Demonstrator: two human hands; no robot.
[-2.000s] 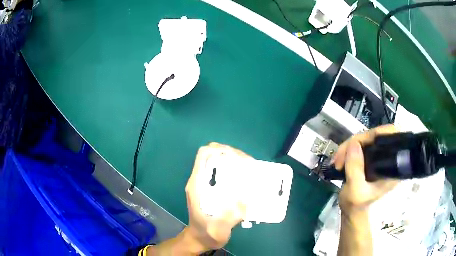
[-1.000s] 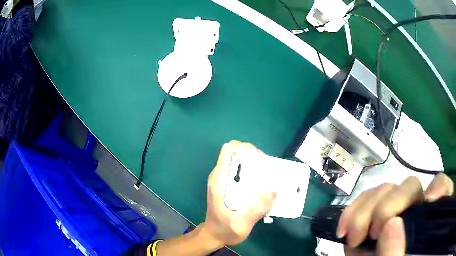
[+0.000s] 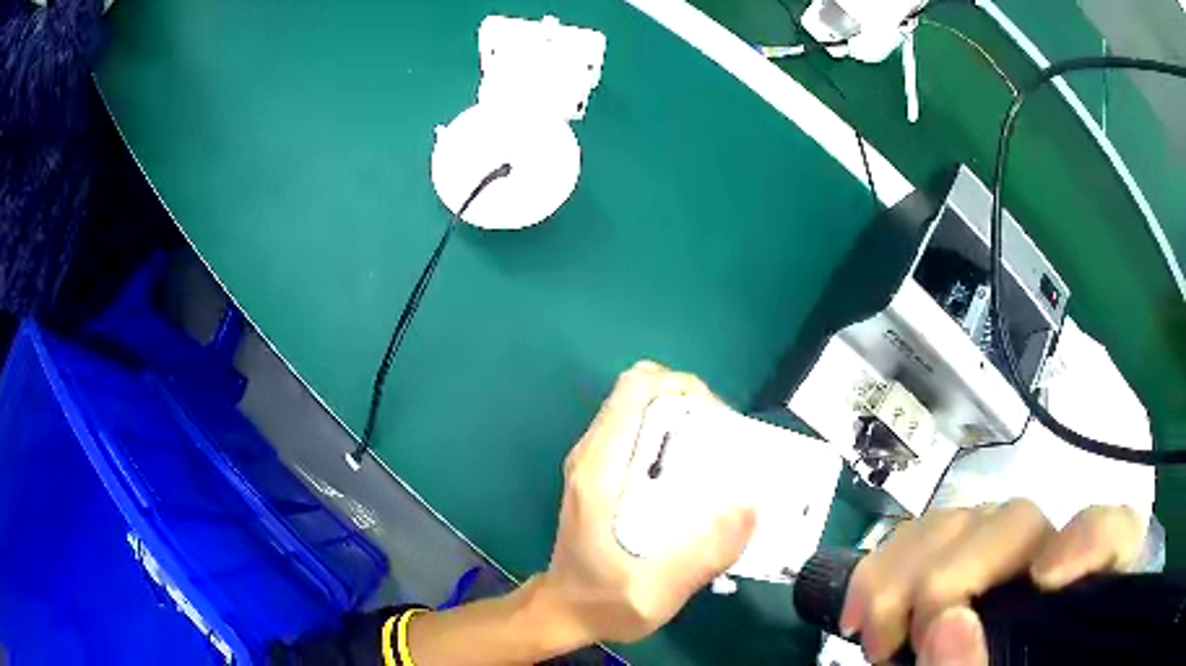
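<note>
My left hand grips a white plastic housing over the green bench, with its flat cover and dark keyhole slot facing up. A small white stub sticks out of its lower edge. My right hand is closed around a black electric screwdriver at the lower right. The screwdriver's nose is at the housing's lower right corner; its bit and any screw cannot be made out.
A white unit with a black cable lies on the green bench. A metal screw feeder stands right, beside a whitish plastic bag. A blue crate is at lower left. Another white unit lies at the top.
My right hand has brought the screwdriver from the feeder down and left to the housing's corner. My left hand and the housing now show further right. The view has shifted a little.
</note>
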